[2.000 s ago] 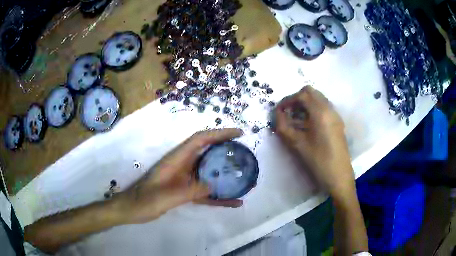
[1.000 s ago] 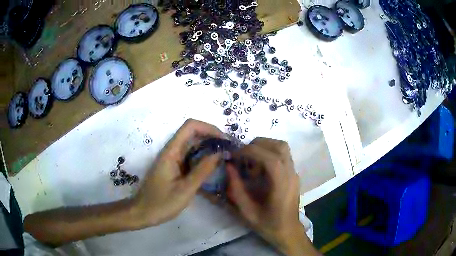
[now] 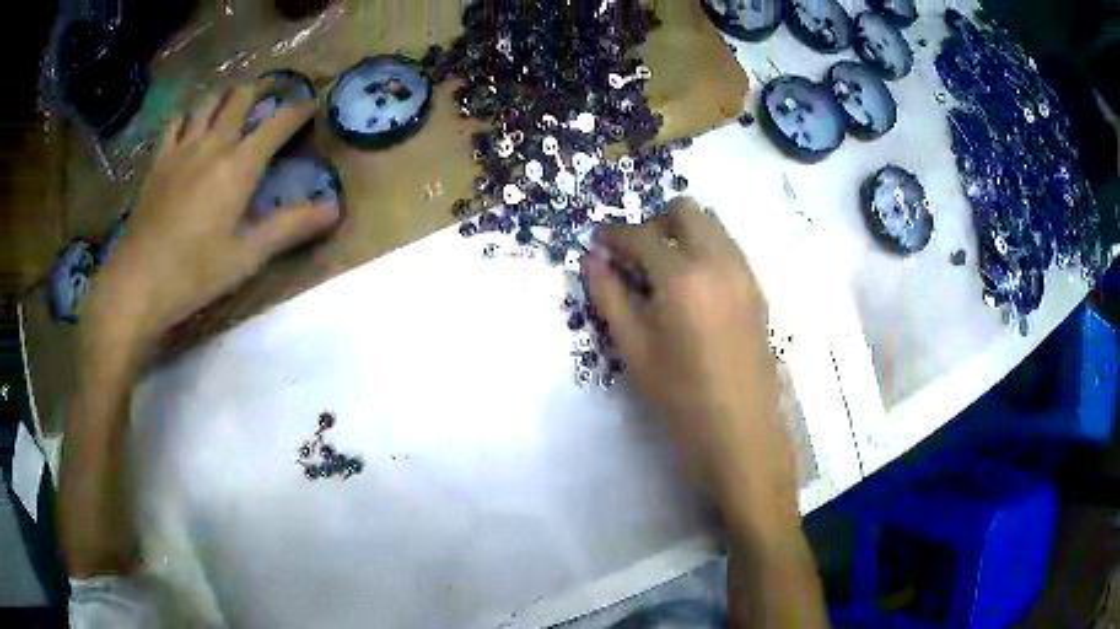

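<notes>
My left hand is over the row of pale-faced, dark-rimmed discs on the brown cardboard. Its fingers are spread; thumb and index finger lie around one disc, and whether they grip it is unclear. My right hand is at the near edge of the heap of small dark inserts with silver eyelet ends. Its fingers are bent down among them; what they hold is hidden. A small cluster of stray inserts lies on the white sheet.
More discs stand at the far right, with one apart. A bluish parts heap is beyond them. Brown cardboard lies under the main heap. A shiny clear bag is far left. A blue stool or bin is below the right edge.
The hands have parted and no longer hold a disc between them. My left hand moved to the disc row, my right hand to the insert heap. A separate disc now shows at the right.
</notes>
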